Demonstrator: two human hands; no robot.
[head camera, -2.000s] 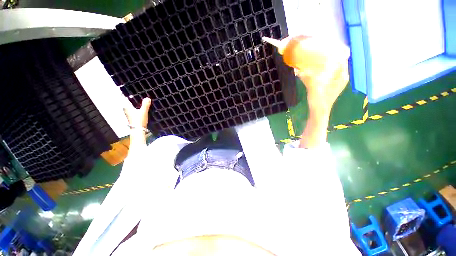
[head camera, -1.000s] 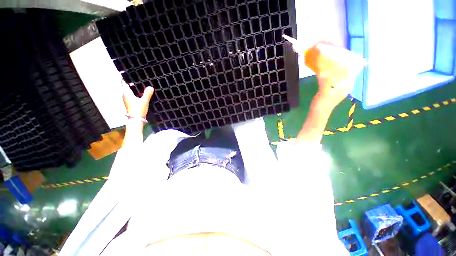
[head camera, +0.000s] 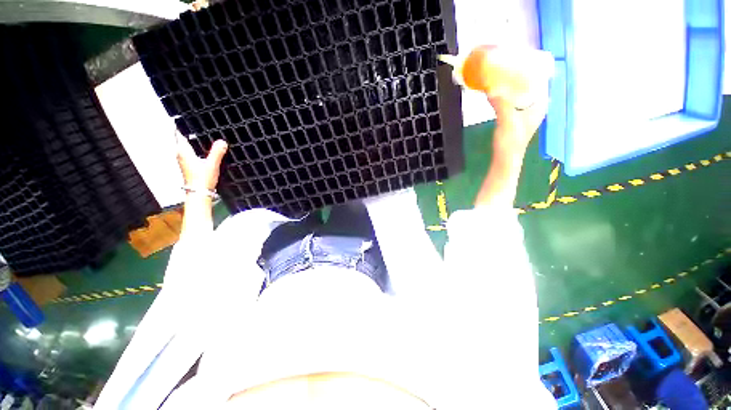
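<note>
A wide black grid tray (head camera: 296, 104) with many small square cells lies tilted in front of me. A few tiny shiny glints show in cells right of its middle. My right hand (head camera: 521, 80) is closed around an orange-looking squeeze bottle (head camera: 481, 69). The bottle's pale nozzle points left, its tip at the tray's right edge; whether it touches cannot be told. My left hand (head camera: 200, 166) rests at the tray's lower left edge, thumb and fingers apart, the thumb over the rim. The fingers are partly washed out by glare, and whether they grip the edge cannot be told.
Stacked black trays (head camera: 56, 160) stand at the left, with a white strip (head camera: 140, 132) between them and the work tray. A blue bin (head camera: 557, 96) with a white-looking inside is at the right. Blue stools (head camera: 657, 346) and hazard tape (head camera: 617, 188) are on the green floor.
The view has shifted a little. My right hand with the bottle moved off to the right, then came back toward the tray's right edge. My left hand stays at the tray's left edge.
</note>
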